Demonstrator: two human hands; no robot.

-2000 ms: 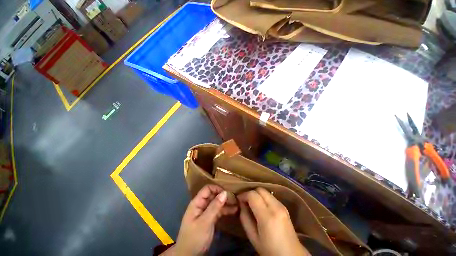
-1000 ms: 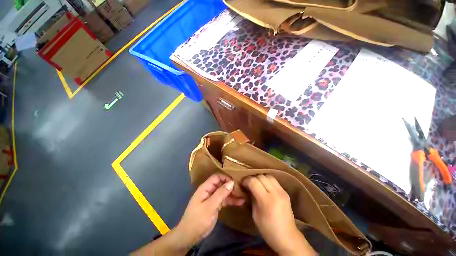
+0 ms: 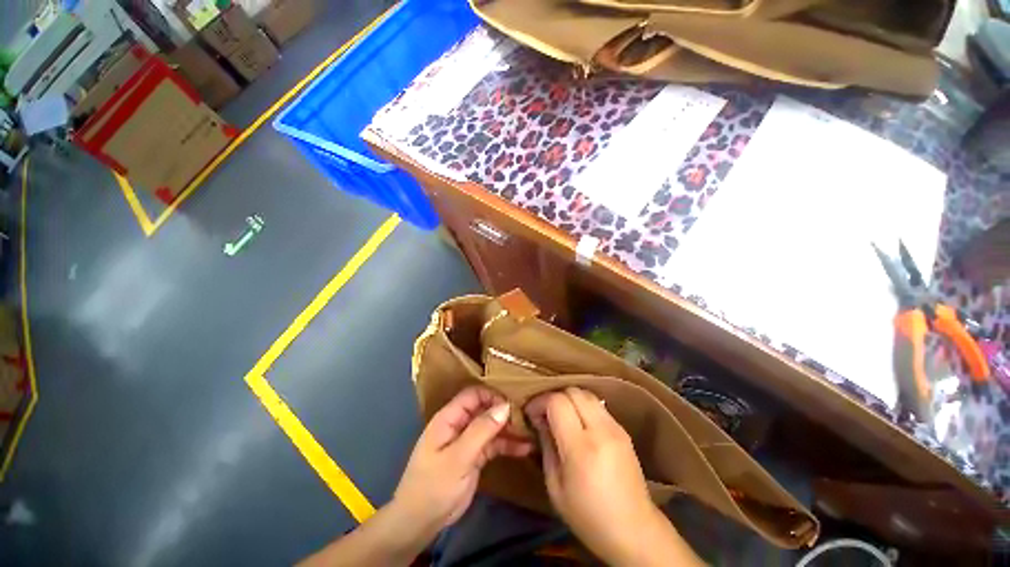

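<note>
The tan-brown handbag [image 3: 653, 443] lies on my lap with its mouth open. A gold zipper line [image 3: 515, 360] shows inside it, and an orange-brown leather tab [image 3: 517, 305] stands at its far end. My left hand [image 3: 449, 454] pinches the bag's near upper edge between thumb and fingers. My right hand [image 3: 593, 460] grips the same edge just beside it, fingers bent over it. The fingertips nearly meet, and they hide whatever small part lies between them.
Orange-handled pliers [image 3: 928, 332] lie on a white paper sheet [image 3: 808, 244] on the leopard-print desk [image 3: 498, 133]. A narrower paper [image 3: 653, 150] is left of it. Brown bags [image 3: 753, 50] are piled at the back. A blue crate [image 3: 366, 122] stands left of the desk.
Both hands keep their hold on the bag edge, with only small finger shifts. The bag's far end sits slightly higher in view than two seconds ago. The camera view has shifted a little.
</note>
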